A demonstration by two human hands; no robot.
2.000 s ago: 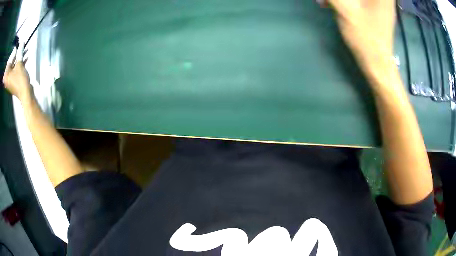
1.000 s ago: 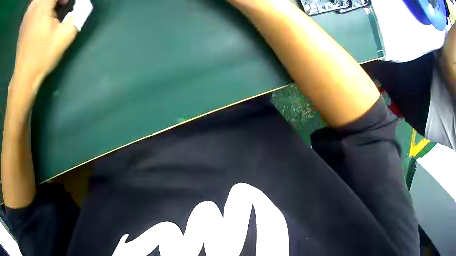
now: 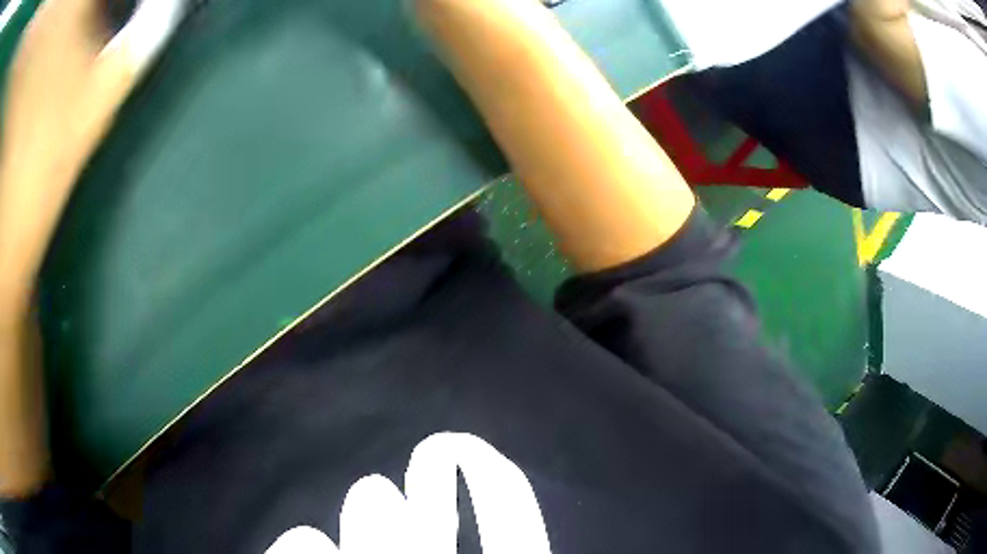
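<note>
The green bench mat (image 3: pixel 249 206) fills the upper left of the view. My left hand (image 3: pixel 67 65) is at the top left corner, blurred and cut off by the edge. A white covering (image 3: pixel 149 35), which looks like a finger cot, is at its thumb. A small dark patch shows between thumb and hand; I cannot tell whether it is a held part. My right forearm reaches up over the mat, but my right hand is beyond the top edge.
The mat's thin yellowish front edge (image 3: pixel 325 295) runs diagonally before my body. At the upper right are another person's arm and grey-and-dark clothing (image 3: pixel 904 141). Below are a red frame (image 3: pixel 709 162), green floor with yellow marking (image 3: pixel 871 233) and a pale grey box-like surface (image 3: pixel 942 276).
The view has turned and tilted. My left hand came in from the far left with white at its thumb. My right hand has left the picture. The blue ring and black parts are gone from view.
</note>
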